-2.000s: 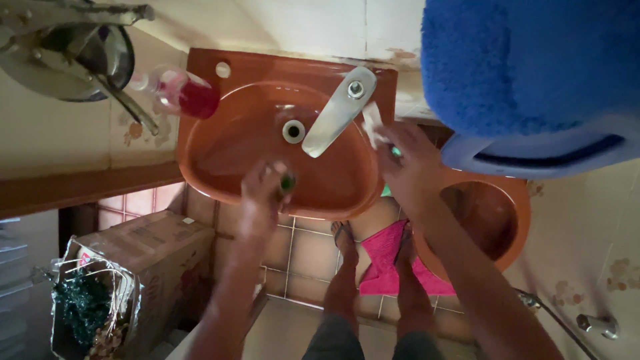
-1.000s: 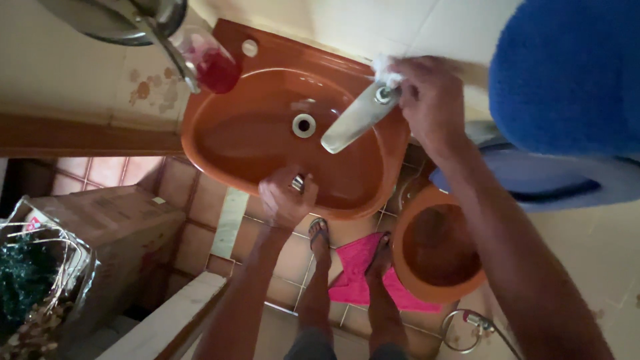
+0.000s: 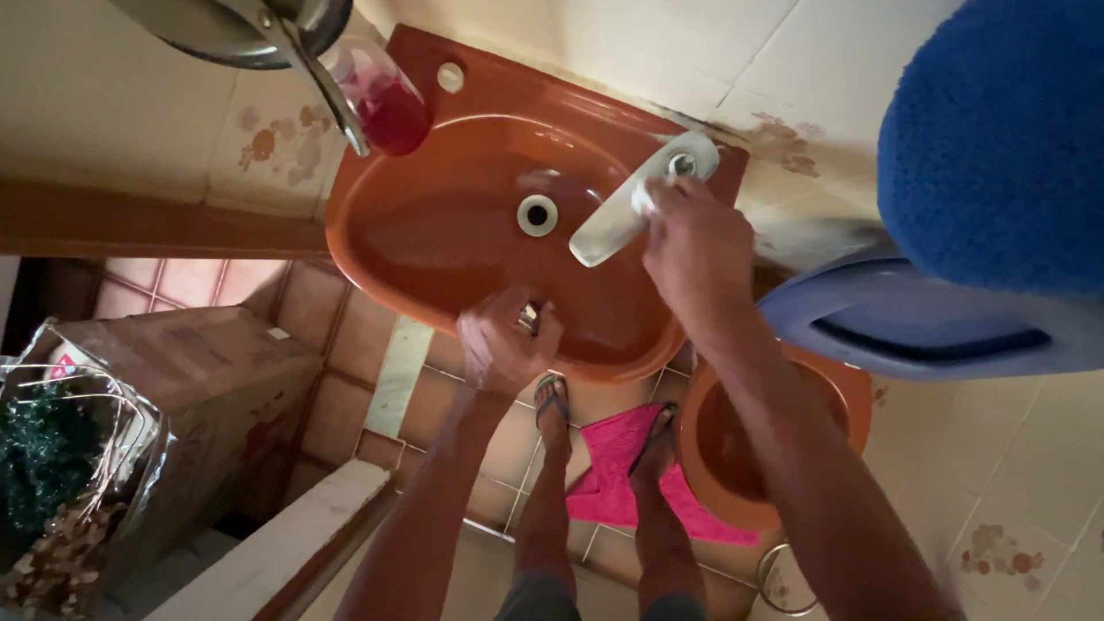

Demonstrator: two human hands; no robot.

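An orange-brown washbasin [image 3: 414, 233] with a round drain [image 3: 537, 216] lies before me. My left hand [image 3: 509, 341] is closed around a small shiny metal piece [image 3: 530, 318] over the basin's near rim; its full shape is hidden. On the basin's right back corner stands a pale, flat-spouted faucet [image 3: 608, 226]. My right hand [image 3: 699, 246] presses a small white wad [image 3: 642, 198], maybe tissue or cloth, against the faucet's side, just below its round metal top part [image 3: 682, 165]. The fingers hide much of the wad.
A bottle with red liquid [image 3: 388, 112] stands at the basin's left back corner, beside a metal fixture [image 3: 302, 65]. Blue towelling [image 3: 1000, 147] and a blue plastic object [image 3: 914, 319] are at right. Below are an orange-brown bowl [image 3: 733, 448], a pink cloth [image 3: 604, 466] and a cardboard box [image 3: 198, 371].
My right hand has moved with the white wad from behind the faucet's top to the side of its body. My left hand stays at the basin's near rim, holding the small piece.
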